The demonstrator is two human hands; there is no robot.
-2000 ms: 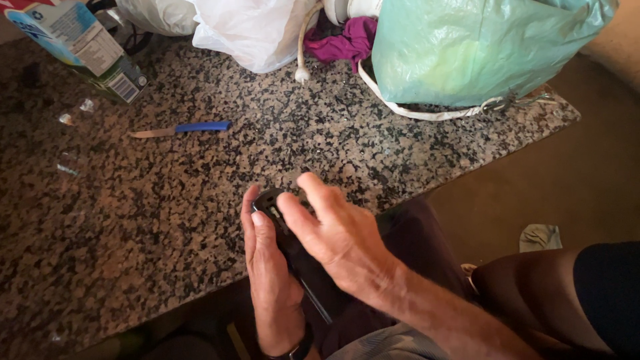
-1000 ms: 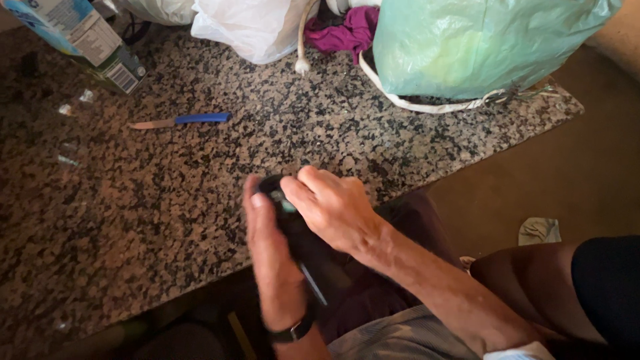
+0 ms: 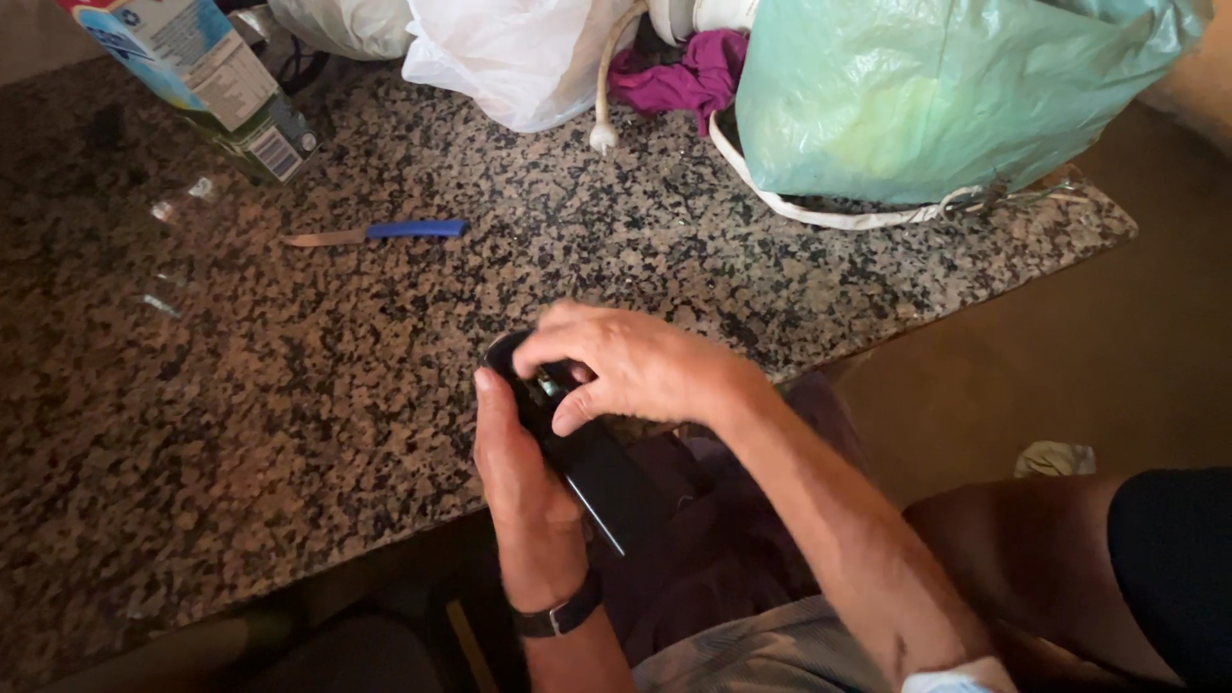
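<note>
A long, dark, glossy object (image 3: 602, 481), whose exact kind I cannot tell, slants over the counter's front edge and my lap. My left hand (image 3: 525, 472) holds it along its left side, with a dark-strapped wristband below. Over its upper end is my right hand (image 3: 626, 366), thumb and fingers curled around a small pale or metallic part (image 3: 551, 385); whether they grip that part is unclear. Farther back on the counter lies a knife with a blue handle (image 3: 416, 229), its blade pointing left.
A speckled granite counter (image 3: 289, 404) carries a printed carton (image 3: 226, 96) at back left, a white plastic bag (image 3: 515, 58), a magenta cloth (image 3: 688, 77), a white cord with a plug (image 3: 603, 135) and a large green plastic bag (image 3: 924, 96). A pale cloth (image 3: 1054, 459) lies on the floor.
My right hand's raised fingers have come down and curled over the upper end of the dark object. My left hand keeps holding it. The knife and bags have not moved.
</note>
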